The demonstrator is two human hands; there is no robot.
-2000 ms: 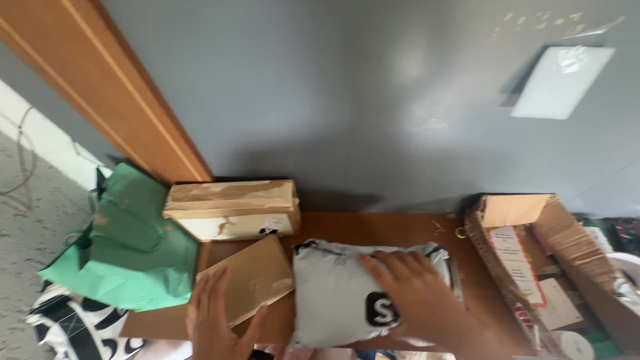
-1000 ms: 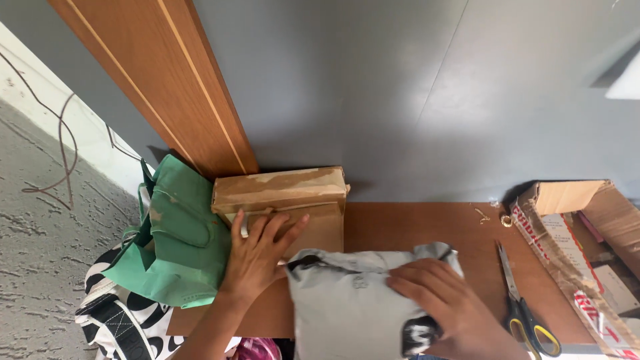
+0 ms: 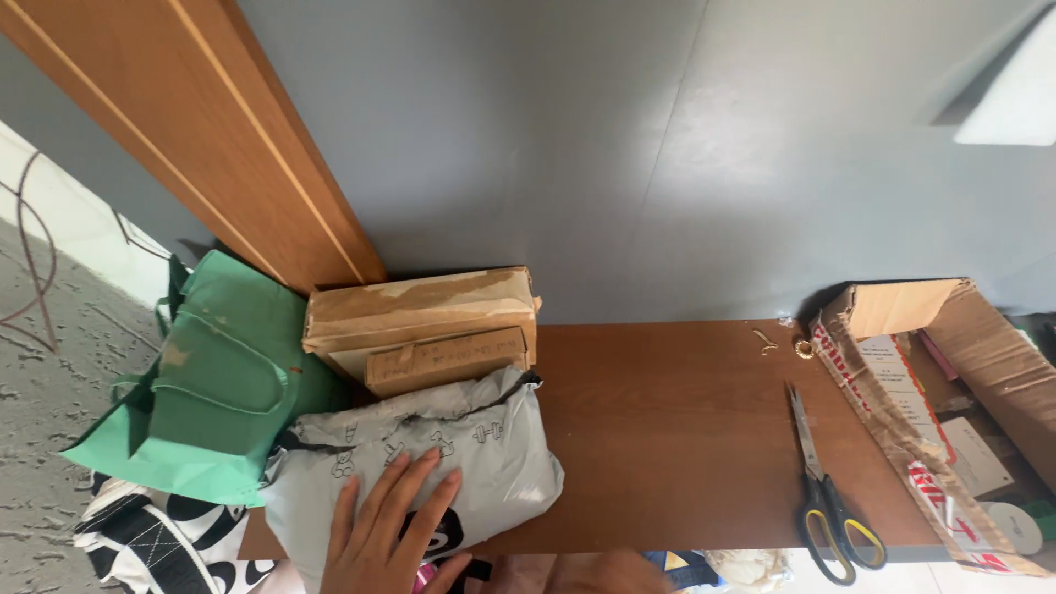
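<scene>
My left hand [image 3: 396, 528] lies spread, palm down, on a grey plastic mailing bag [image 3: 495, 462] at the front left of the brown wooden surface. The bag leans toward a small cardboard box [image 3: 450, 360], which stands on edge against a larger cardboard box [image 3: 425, 305] at the wall. My right hand [image 3: 610, 573] shows only as a blurred part at the bottom edge, right of the bag; its fingers cannot be made out. Scissors [image 3: 817, 487] with black and yellow handles lie to the right, their handles over the front edge.
A green fabric bag [image 3: 223, 371] stands at the left, above a black-and-white patterned bag [image 3: 165, 536]. An open cardboard box [image 3: 899, 437] with papers sits at the right. Near it lie a gold-coloured ring-shaped item [image 3: 803, 348] and a twisted piece [image 3: 766, 341]. A grey wall is behind.
The mailing bag has moved left, in front of the boxes. The small box now stands upright against the larger one. My left hand has shifted onto the bag; my right hand has left its top.
</scene>
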